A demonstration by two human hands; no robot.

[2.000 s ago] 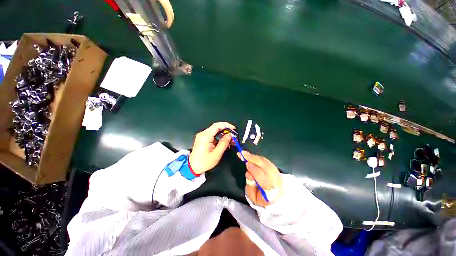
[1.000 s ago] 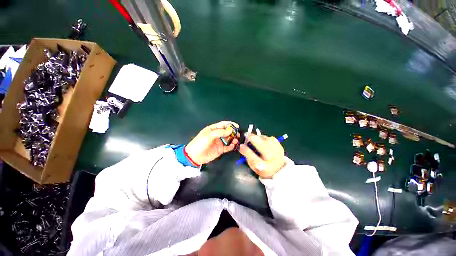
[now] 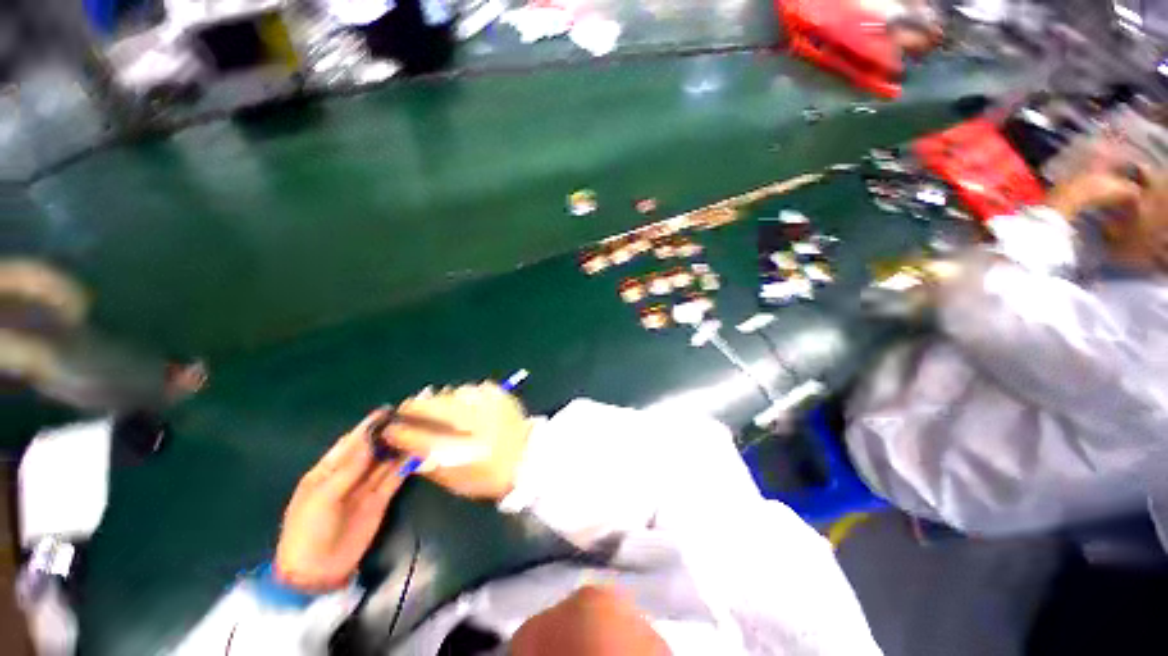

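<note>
The picture is blurred. A small dark module point(image 3: 383, 433) is between the fingertips of both hands, mostly hidden by them. My left hand point(image 3: 331, 513), with a blue wrist strap point(image 3: 282, 587), is closed on the module from the left. My right hand point(image 3: 477, 438) reaches over it from the right, fingers touching it. The right hand also holds the blue pen-like tool point(image 3: 515, 381); one end sticks out above the hand and a bit of blue shows below the fingers.
Copper-coloured subassemblies point(image 3: 670, 281) lie in rows ahead right, beside a black-and-white cluster point(image 3: 797, 263). A taped white cable point(image 3: 739, 355) runs near the edge. Another person's sleeve point(image 3: 1025, 372) and red trays point(image 3: 980, 169) are at right. A blurred post base point(image 3: 115, 372) and white sheet point(image 3: 67, 481) are left.
The view has swung to the right, so the carton is gone and the neighbouring worker shows. The module, upright in my left fingers a second ago, is now mostly covered by both hands.
</note>
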